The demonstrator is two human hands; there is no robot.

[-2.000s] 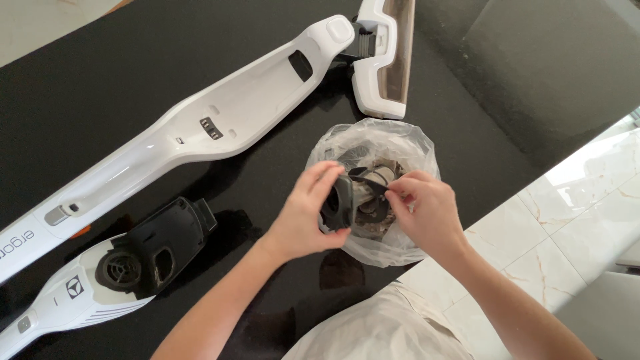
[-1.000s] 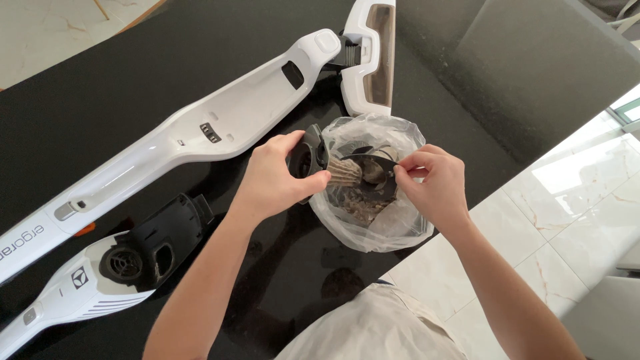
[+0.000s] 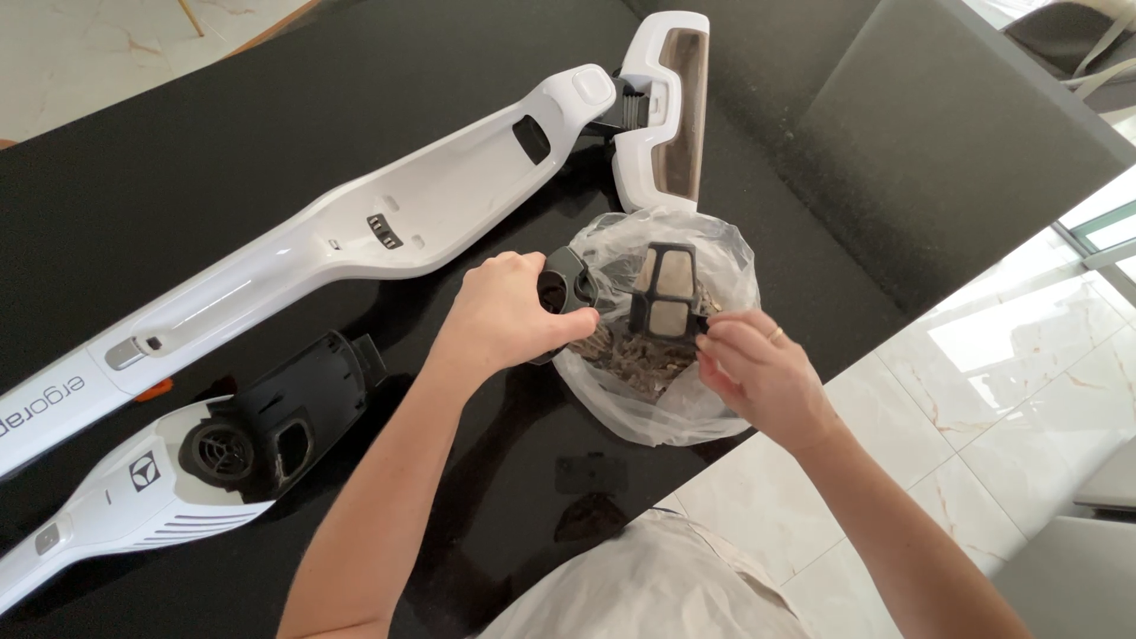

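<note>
My left hand (image 3: 506,311) grips a dark plastic dust cup (image 3: 564,282) of a stick vacuum at the left rim of a container lined with a clear plastic bag (image 3: 612,413). Between the fingertips of my right hand (image 3: 754,368) is the edge of a black-framed mesh filter (image 3: 666,293), held over the bag. Grey-brown dust and debris (image 3: 643,366) lie in the bag below it. Part of the dust cup is hidden by my left hand.
A white stick vacuum body (image 3: 266,266) with its floor nozzle (image 3: 661,115) lies across the black tabletop (image 3: 222,160). Its handheld unit (image 3: 177,479) lies at the lower left. A grey chair (image 3: 958,133) stands beyond the right edge; tiled floor (image 3: 887,461) shows below.
My right hand has lifted the filter clear of the dust cup, and its framed panels now face the camera. My left hand has moved left from the middle of the bag to its rim with the cup.
</note>
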